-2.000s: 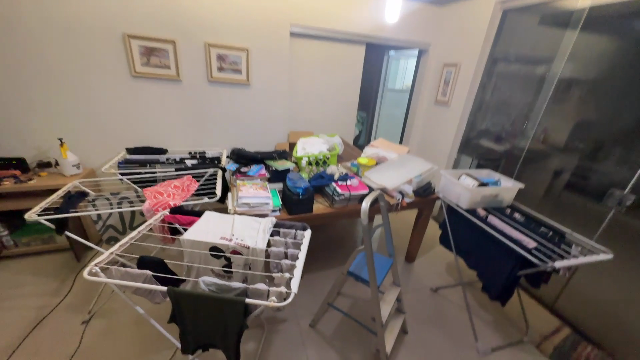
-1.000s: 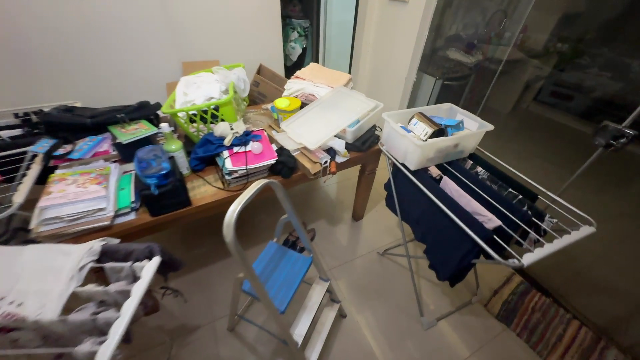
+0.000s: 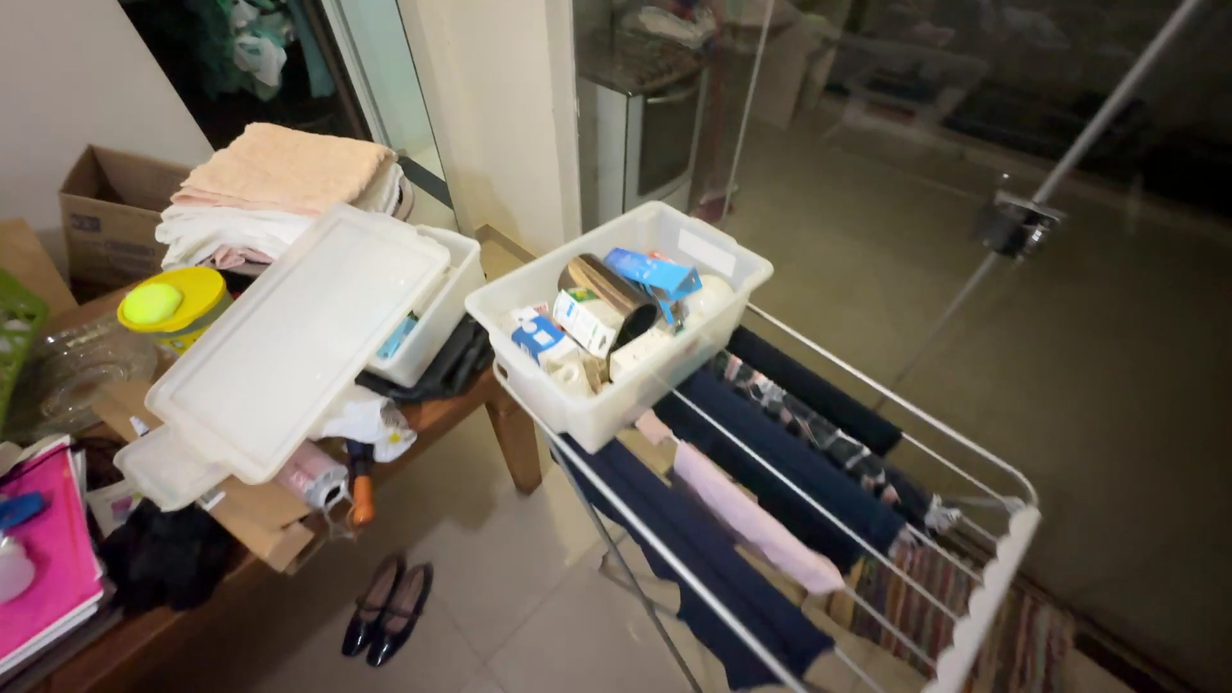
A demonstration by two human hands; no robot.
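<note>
Neither of my hands is in view. A white plastic bin [image 3: 616, 385] stands on the near-left end of a white clothes drying rack [image 3: 962, 481]. Small boxes, a dark cylinder and a blue box [image 3: 654, 272] lie in the bin. Dark navy garments [image 3: 693, 568] and a pink cloth [image 3: 756, 520] hang over the rack's wires. On the wooden table [image 3: 452, 404] to the left, a translucent plastic lid [image 3: 303, 342] lies tilted, partly over a second white bin [image 3: 433, 318]. Behind the lid is a stack of folded towels [image 3: 284, 168], peach on top.
A yellow-lidded tub [image 3: 192, 298], a cardboard box [image 3: 120, 212] and a pink folder [image 3: 48, 558] are on the table. Black shoes [image 3: 385, 611] stand on the tiled floor below. A glass panel [image 3: 866, 192] rises behind the rack, and a striped rug [image 3: 1020, 626] lies beneath it.
The view has moved in toward the right end of the table and the drying rack. The stepladder, seen in both earlier frames, is out of view.
</note>
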